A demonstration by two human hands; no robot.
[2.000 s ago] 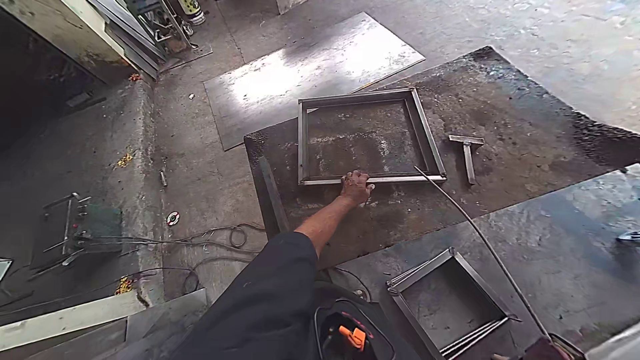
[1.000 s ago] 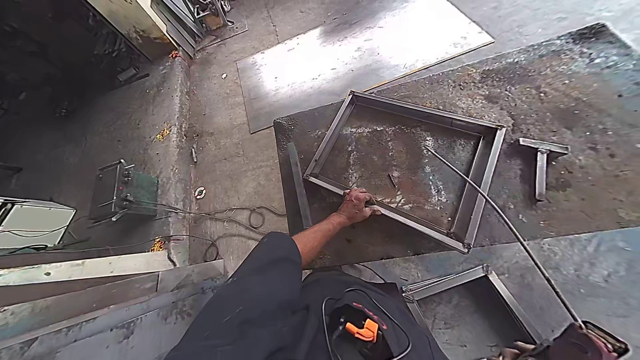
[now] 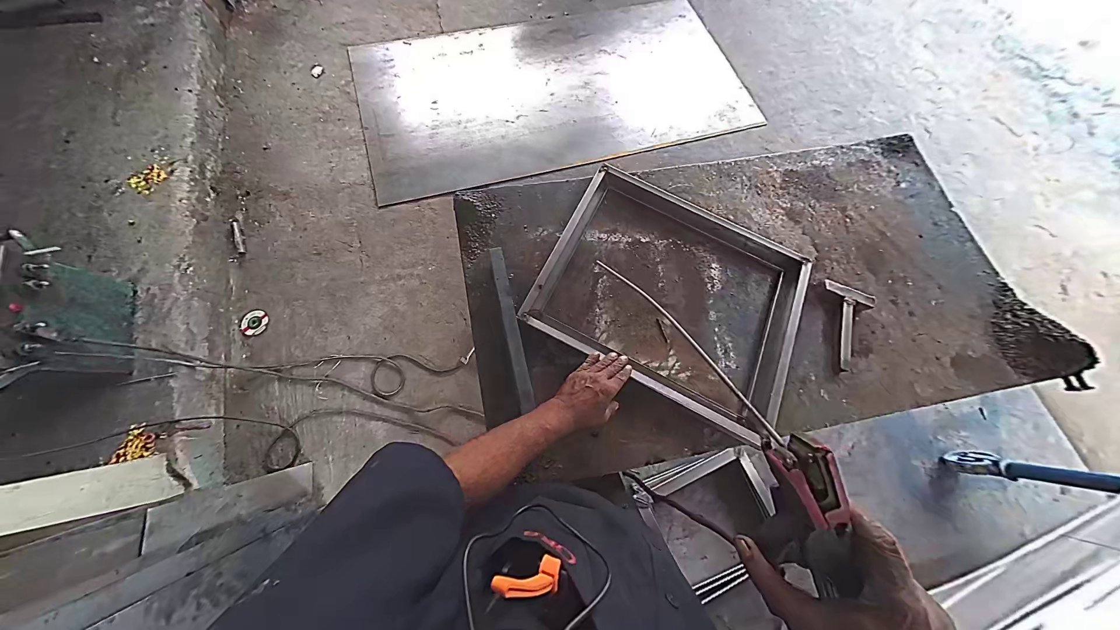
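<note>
My left hand (image 3: 592,391) lies flat across the near rail of a rectangular metal frame (image 3: 674,394), fingers over its edge. The frame rests at an angle on a dark, stained metal tabletop (image 3: 910,332). At the lower right my right hand (image 3: 844,573) holds a red electrode holder (image 3: 809,481). A long, thin welding electrode (image 3: 678,328) runs from its jaws up and left over the frame's near right corner, its tip above the inside of the frame. A T-shaped metal piece (image 3: 846,328) lies just right of the frame.
A flat dark bar (image 3: 511,328) lies left of the frame. A second metal frame (image 3: 700,472) with thin rods sits below. A blue-handled tool (image 3: 1041,471) is at right. A sheet of metal (image 3: 560,96) lies beyond. Cables (image 3: 350,372) cross the floor from a green machine (image 3: 79,306).
My right hand and the electrode holder have come further into view at the lower right. The frame was squarer to the table two seconds ago and now sits turned. The view has shifted.
</note>
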